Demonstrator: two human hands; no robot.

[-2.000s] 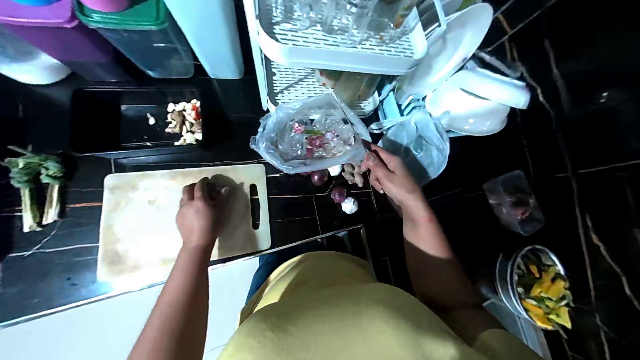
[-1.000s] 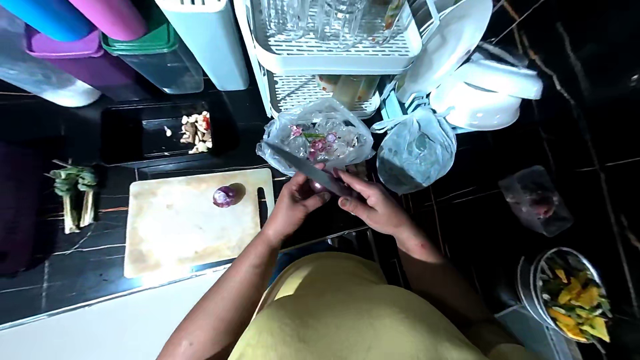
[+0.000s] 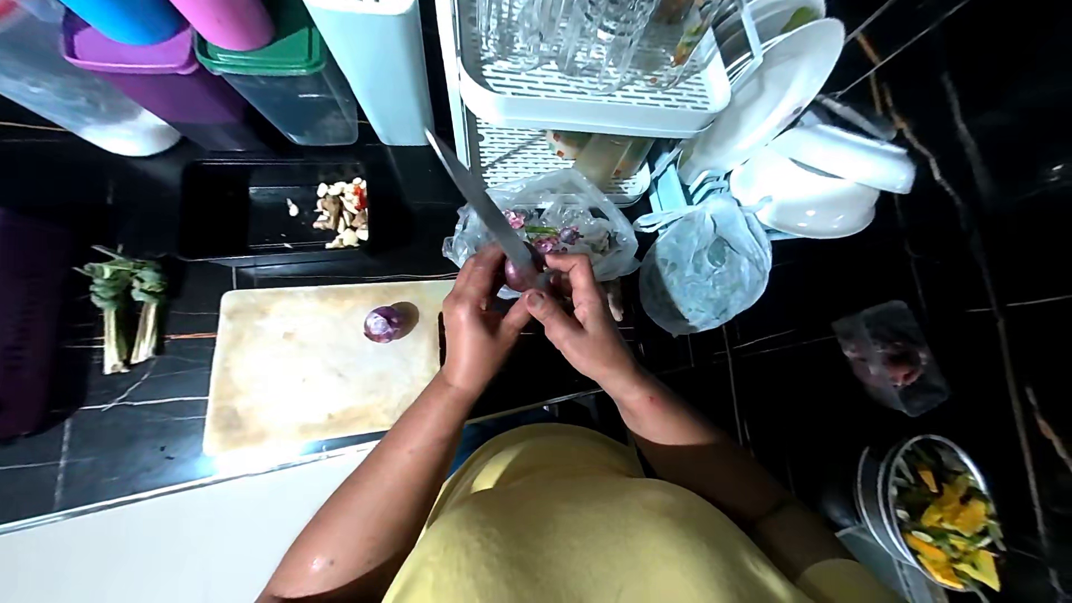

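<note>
My left hand [image 3: 477,322] holds a small purple onion [image 3: 520,275] between its fingers. Against that onion lies the blade of a knife [image 3: 481,201], gripped in my right hand [image 3: 582,322]; the handle is hidden by the fingers. Both hands are close together, right of a whitish cutting board [image 3: 318,368]. Another purple onion [image 3: 383,324] rests on the board. Just beyond the hands, an open clear plastic bag [image 3: 615,226] contains purple peelings and a bit of green.
A black tray [image 3: 272,205] holds chopped pale pieces. Tied green stalks [image 3: 126,306] lie at left. Behind stand lidded containers [image 3: 280,92] and a dish rack [image 3: 586,113] with glasses. Rightward are a light-blue bag [image 3: 703,268], white bowls [image 3: 804,197], a small clear bag [image 3: 892,358] and a metal pot [image 3: 879,511] with yellow-green pieces.
My left hand has left the cutting board and come beside my right hand, now holding an onion. An onion now shows on the board where my left hand was. The knife blade has come into clear sight.
</note>
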